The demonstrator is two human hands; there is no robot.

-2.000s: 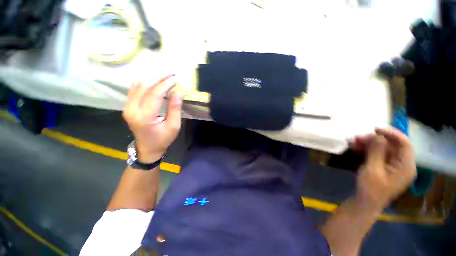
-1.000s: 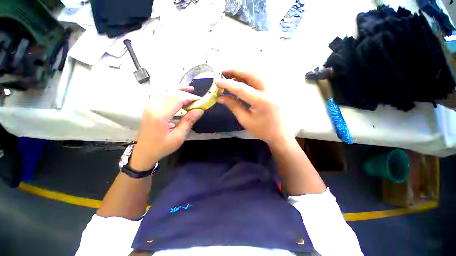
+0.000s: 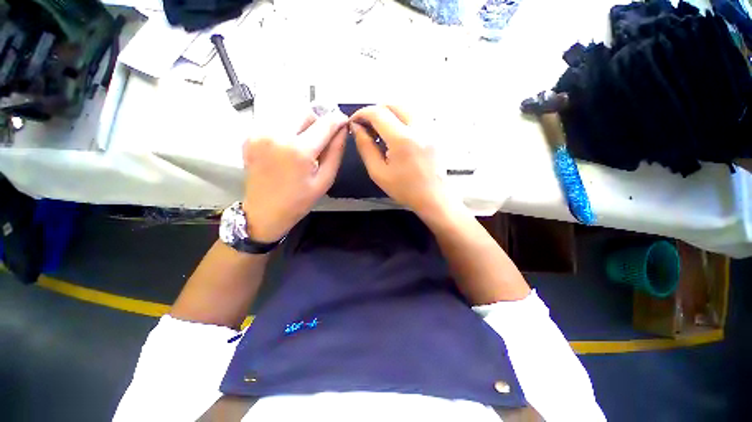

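Observation:
A black cut panel (image 3: pixel 354 177) lies at the bench's front edge, largely covered by my hands. My left hand (image 3: pixel 287 169), with a watch on the wrist, is over its left part. My right hand (image 3: pixel 402 161) is over its right part. The thumbs and fingertips of both hands meet above the panel's upper middle, pinched close together. Whether a small piece is between them is too small to tell. The panel's middle and any logo are hidden.
A dark punch (image 3: pixel 232 78) lies at upper left. A hammer with a blue grip (image 3: pixel 571 181) lies at right, beside a black panel pile (image 3: pixel 651 99). A green machine (image 3: pixel 49 58) stands at far left. White sheets (image 3: pixel 157 45) and crinkled plastic (image 3: pixel 497 16) lie farther back.
The tape roll that both hands held over the panel is no longer visible. My hands have come closer together, fingertips meeting. The whole view has shifted slightly.

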